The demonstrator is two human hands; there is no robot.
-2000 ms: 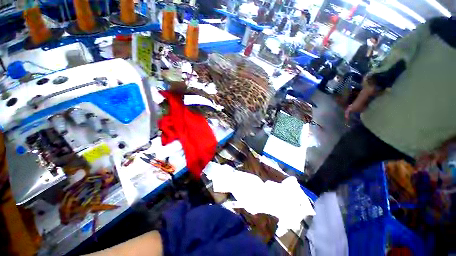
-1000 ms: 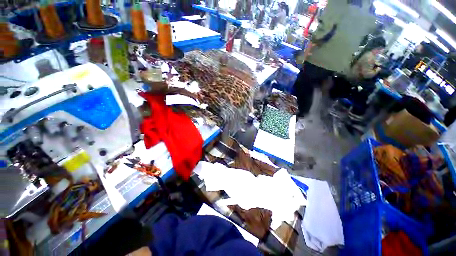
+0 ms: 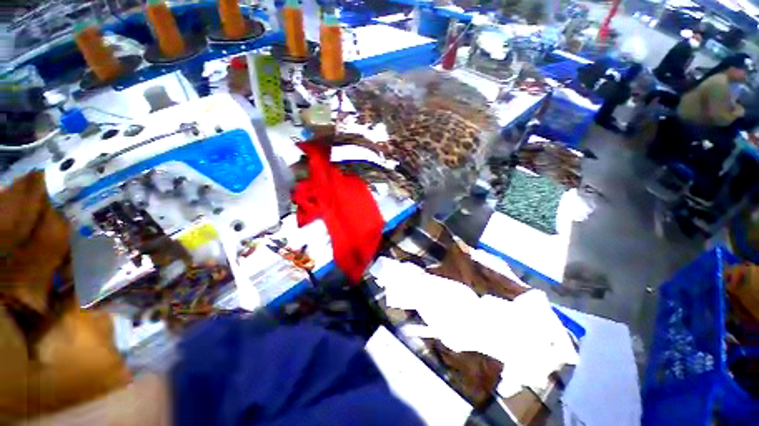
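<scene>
Camel-brown cloth (image 3: 62, 341) stands and hangs in folds at the left edge, blurred. My right hand (image 3: 141, 403) shows only as a blurred strip of skin beyond a navy sleeve at the bottom, beside the cloth; its fingers cannot be made out. My left hand is not in view. The white overlock machine (image 3: 250, 195) with a blue panel is behind the cloth. Tangled thread trimmings (image 3: 195, 291) lie below its needle area. Orange-handled snips (image 3: 297, 257) lie right of it on the table.
Red cloth (image 3: 354, 220) hangs over the table's right end. Leopard-print cloth (image 3: 441, 133) lies behind it. White cloth (image 3: 499, 333) covers brown pieces at lower right. A blue crate (image 3: 687, 333) stands at the right. Orange thread cones (image 3: 331, 54) stand behind. A seated person (image 3: 711, 100) is far right.
The view has swung so the machine sits further right and brown cloth fills more of the left edge. The navy sleeve has shifted left. The standing person in green has left the view.
</scene>
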